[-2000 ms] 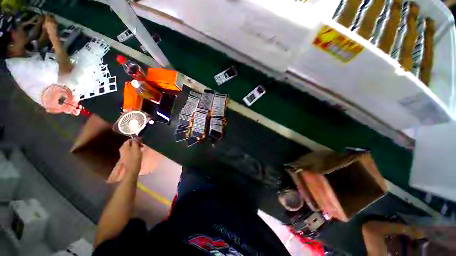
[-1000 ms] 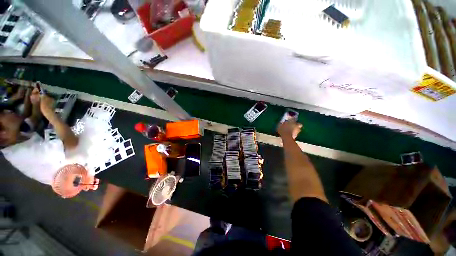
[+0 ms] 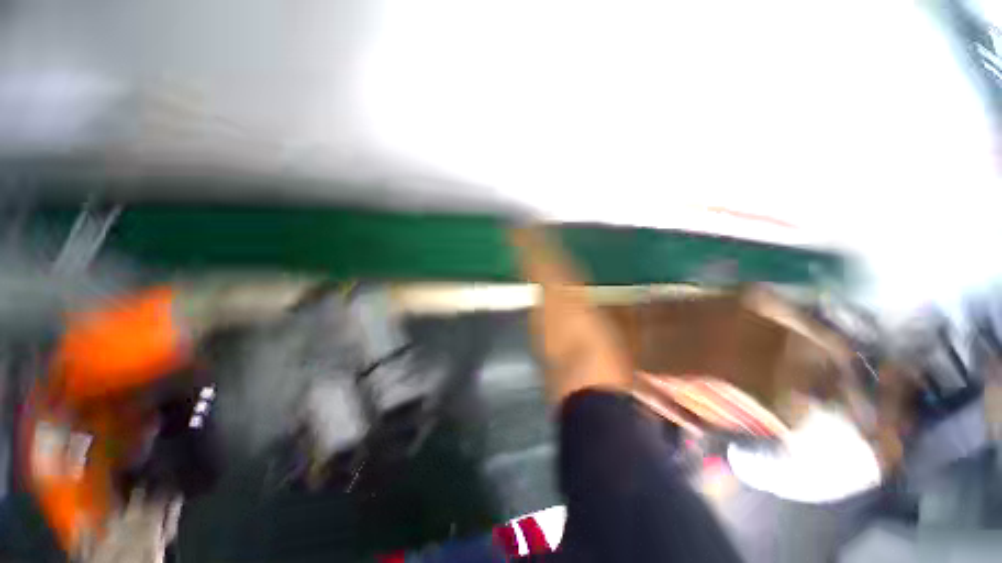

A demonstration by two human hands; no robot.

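Observation:
The whole view is strongly blurred. My right hand [image 3: 538,247] is over the green conveyor belt [image 3: 374,244], at the end of my outstretched bare forearm and dark sleeve. Its fingers are smeared, and whether they hold anything cannot be told. My left hand is not in view. Grey stacked LCD modules [image 3: 335,412] lie on the dark bench, left of my forearm. No phone board can be made out at my right hand.
Orange boxes [image 3: 121,341] are at the left. A brown cardboard carton [image 3: 703,335] stands just right of my forearm. A glaring white tray [image 3: 659,121] fills the area above the belt. A bright white blurred shape lies at lower right.
The view has swung and blurred; the orange boxes and stacks now appear further left. My right hand remains over the belt. The phone seen at it a second ago cannot be made out.

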